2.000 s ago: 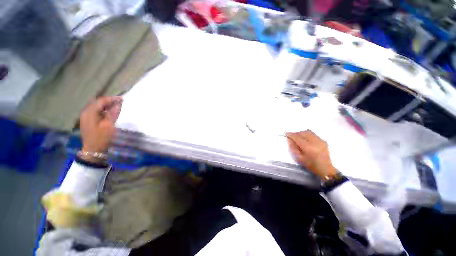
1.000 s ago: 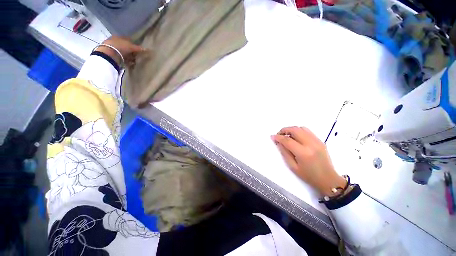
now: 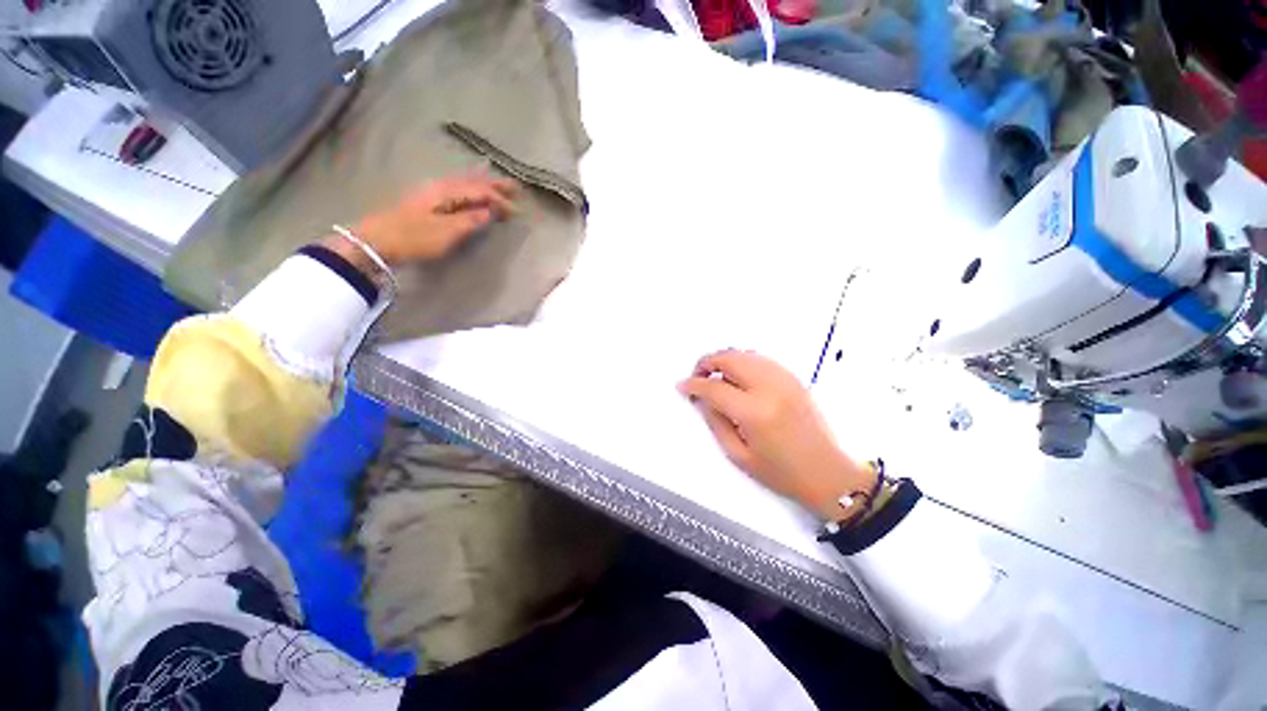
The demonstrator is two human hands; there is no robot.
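A khaki panel [image 3: 327,167] lies on the left of the white machine table, partly over its front edge. A narrow khaki strip or fold with a dark edge [image 3: 535,177] lies across it. My left hand [image 3: 438,222] is over the panel, slightly blurred, its fingertips just below this strip; whether they grip cloth cannot be told. My right hand [image 3: 764,424] rests on the white table left of the needle area, thumb and fingertips close together; whether something small is between them cannot be told.
The white sewing machine head [image 3: 1112,250] stands at the right. A grey motor housing [image 3: 222,63] is at upper left. More khaki cloth [image 3: 452,542] sits in a blue bin [image 3: 327,542] below the ruler edge [image 3: 598,493]. Blue-grey garments [image 3: 1021,104] lie at the back.
My left hand has moved from the panel's left edge in over its middle. The dark-edged strip now shows on the panel. My right hand keeps its pose; the view has shifted.
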